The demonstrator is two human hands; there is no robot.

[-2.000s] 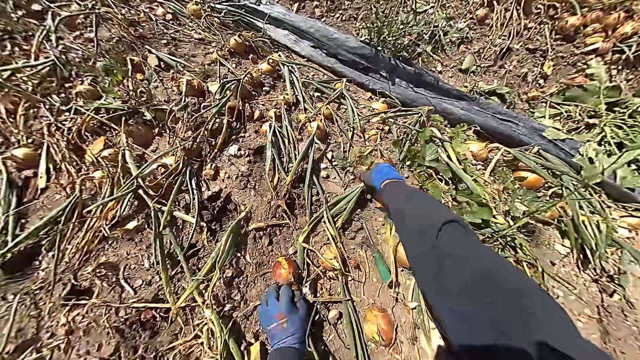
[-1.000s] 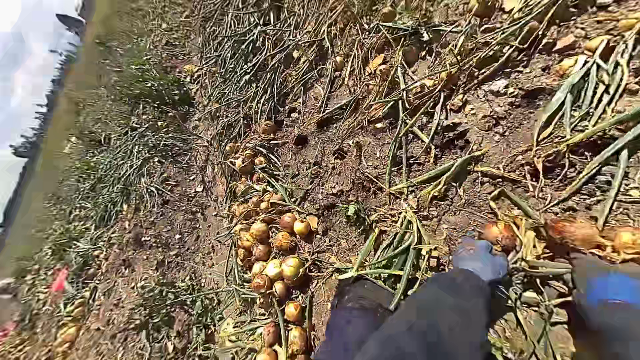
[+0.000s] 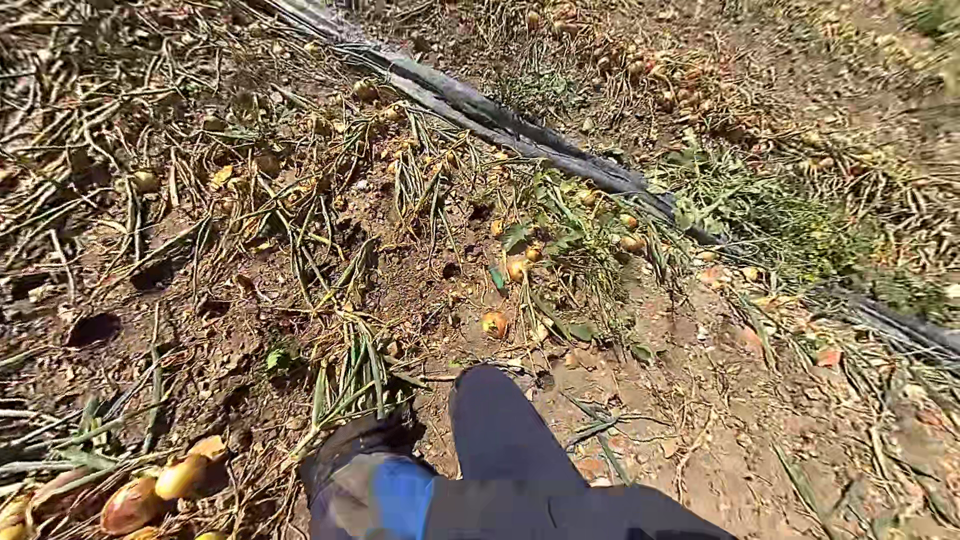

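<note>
My right hand (image 3: 356, 491), in a glove with a bright blue cuff, is at the bottom edge, low over my dark-clothed leg. It is blurred, so its fingers and anything in them cannot be made out. My left hand is out of view. Left of the right hand, several yellow onions (image 3: 131, 504) lie together on the soil. Ahead of my knee (image 3: 502, 420) one onion (image 3: 494, 325) sits on bare earth, with a small green object (image 3: 497, 279) beyond it beside another onion (image 3: 517, 268). Wilted onion leaves (image 3: 364, 371) lie just ahead of the hand.
A dark strip of sheeting or hose (image 3: 525, 139) runs diagonally across the field. Green weeds (image 3: 787, 225) grow along it, and more onions and dry tops (image 3: 660, 82) lie beyond. Dry stems cover the soil on the left.
The view swung left to a heap of onions and back. My left hand, seen in both earlier frames, has left the view. My right hand is now low at the bottom edge.
</note>
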